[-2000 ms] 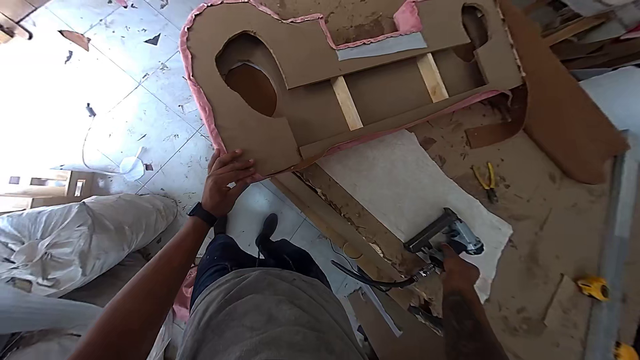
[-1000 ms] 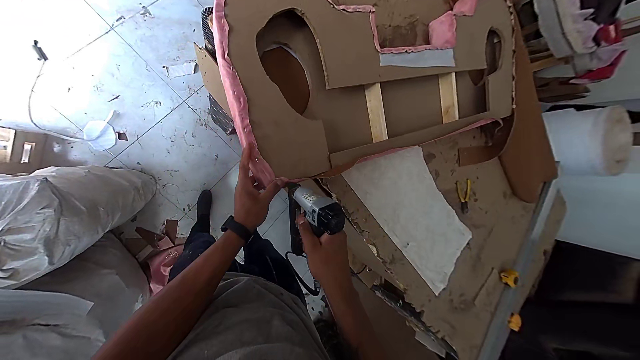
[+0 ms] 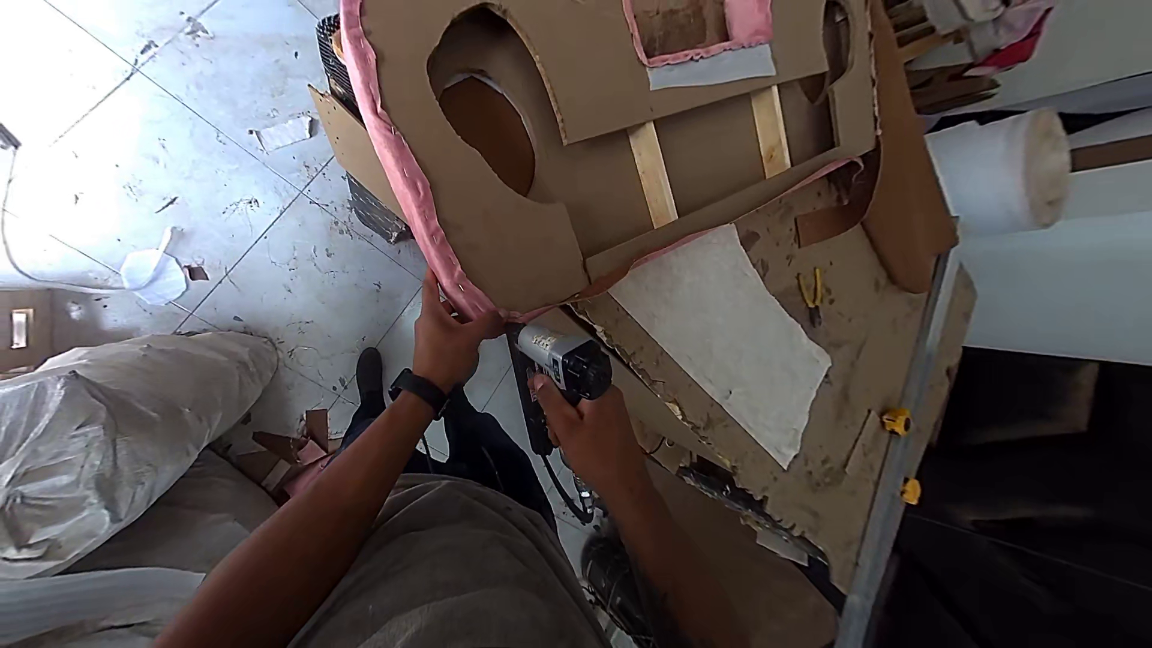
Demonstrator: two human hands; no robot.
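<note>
A furniture frame panel covered in brown cardboard [image 3: 526, 247], with cut-out openings and wooden slats, lies across the worktable. Pink fabric [image 3: 400, 166] wraps its edge and shows staples along the left side. My left hand [image 3: 453, 337] pinches that fabric at the panel's near left corner. My right hand [image 3: 589, 427] grips a pneumatic staple gun [image 3: 560, 357], its nose up against the same corner beside my left fingers. An air hose hangs below the gun's handle.
On the worktable [image 3: 864, 342] lie a white cloth piece [image 3: 729, 333], yellow-handled pliers [image 3: 813, 295] and a yellow tape measure [image 3: 895, 421]. A white roll [image 3: 999, 171] is at the right. Plastic-wrapped bundles [image 3: 135, 432] stand at the left.
Two seconds ago the staple gun was over the table, away from the panel; my right hand has brought it left to the corner. My left hand has gone from lying on the edge to pinching the fabric.
</note>
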